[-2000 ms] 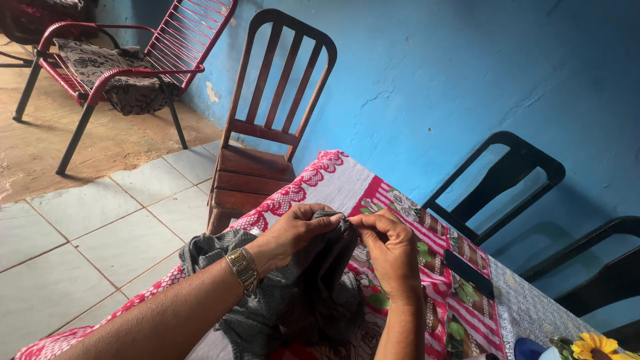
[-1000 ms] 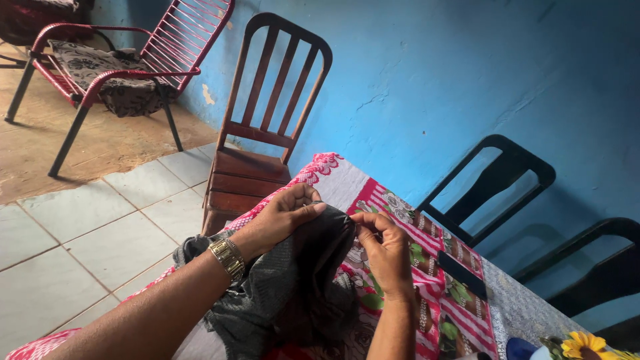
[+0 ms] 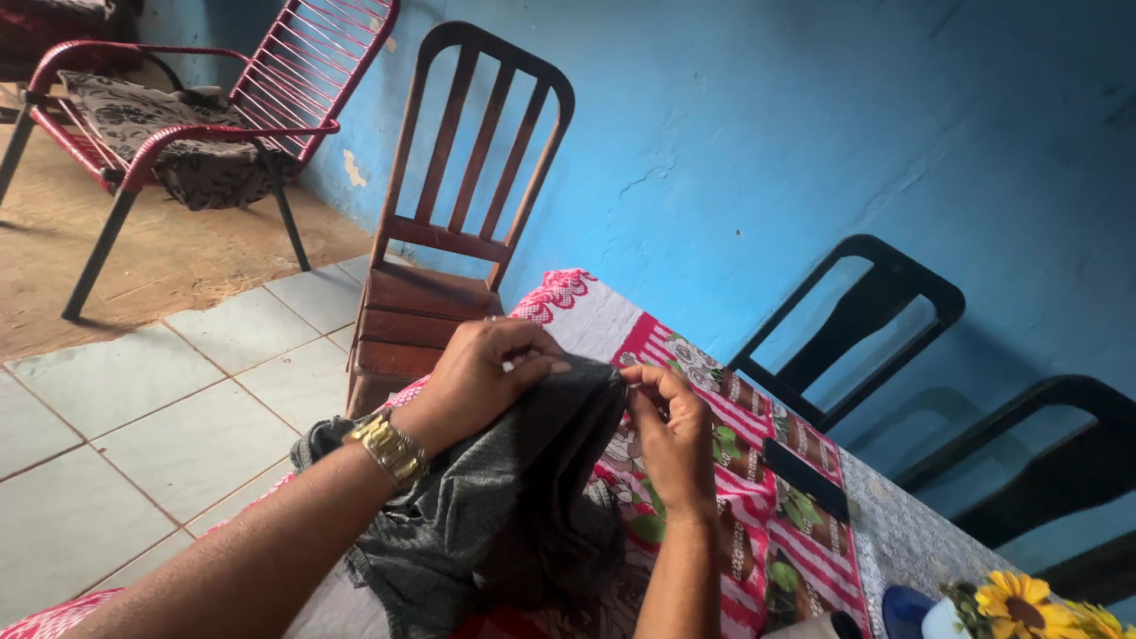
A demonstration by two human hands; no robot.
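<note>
A dark grey cloth garment hangs in folds from both hands over the table. My left hand, with a gold-coloured watch on its wrist, pinches the upper edge of the fabric between thumb and fingers. Just right of it, my right hand grips a corner of the same edge with its fingertips. Between the two hands the edge is stretched short and fairly straight. Any small item between the right fingertips is too small to tell.
A pink and white patterned tablecloth covers the table. On it lie a dark flat phone-like object and a pot with yellow artificial-looking sunflowers. A wooden chair, dark chairs and a red corded armchair stand around.
Two seconds ago the hands were close together at a bunched part of the cloth; now they are farther apart, with the edge spread between them.
</note>
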